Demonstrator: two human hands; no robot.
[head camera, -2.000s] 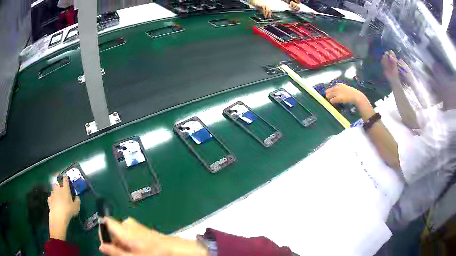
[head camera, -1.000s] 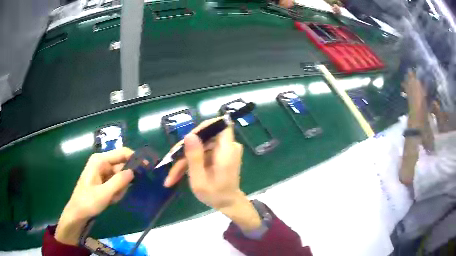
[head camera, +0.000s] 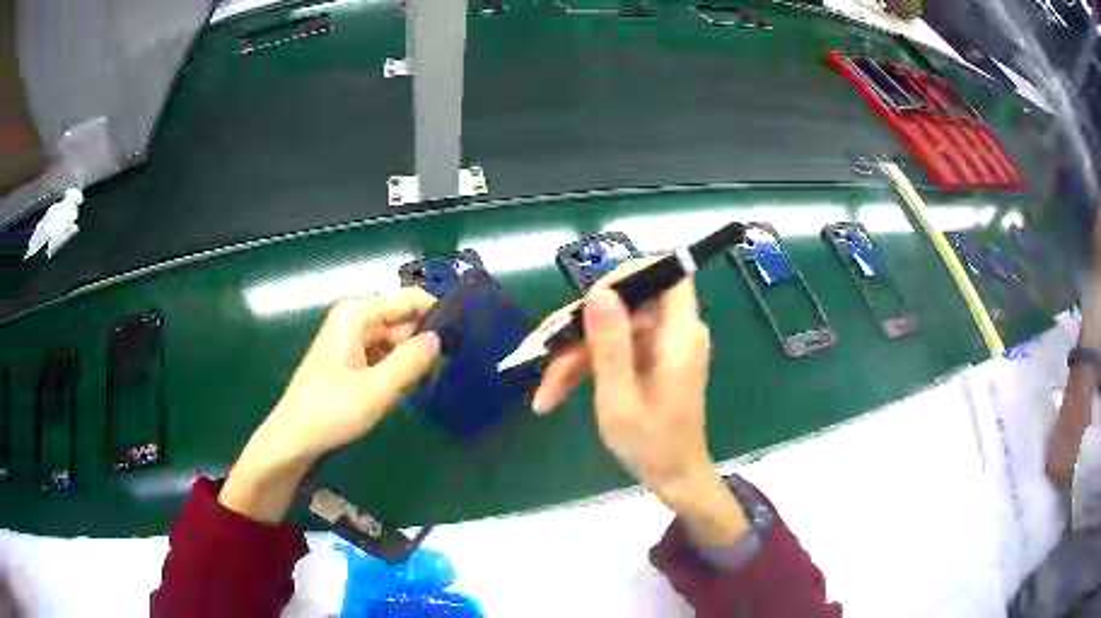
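Observation:
My left hand (head camera: 362, 374) grips a dark phone middle frame (head camera: 360, 526) near its upper end. The frame tilts in front of me, and its lower end shows below the hand. A dark blue protective film (head camera: 477, 374) spreads from its upper part. My right hand (head camera: 640, 374) holds a pen-like tool (head camera: 646, 284) with a black handle. Its pale pointed tip is at the blue film; whether it touches is unclear. Several other frames with blue film, such as one frame (head camera: 791, 316), lie on the green surface behind my hands.
Darker frames (head camera: 135, 386) lie at the left. Bright blue film pieces (head camera: 405, 586) are heaped on the white edge (head camera: 845, 483) near me. A grey post (head camera: 438, 109) stands behind. A red slotted tray (head camera: 936, 127) and yellow strip (head camera: 954, 266) are right. Another person's arm (head camera: 1072, 398) shows far right.
The view has swung left, bringing the darker frames into sight. Since the earliest frame, my left hand has lifted a phone frame and my right hand has brought the tool to its film.

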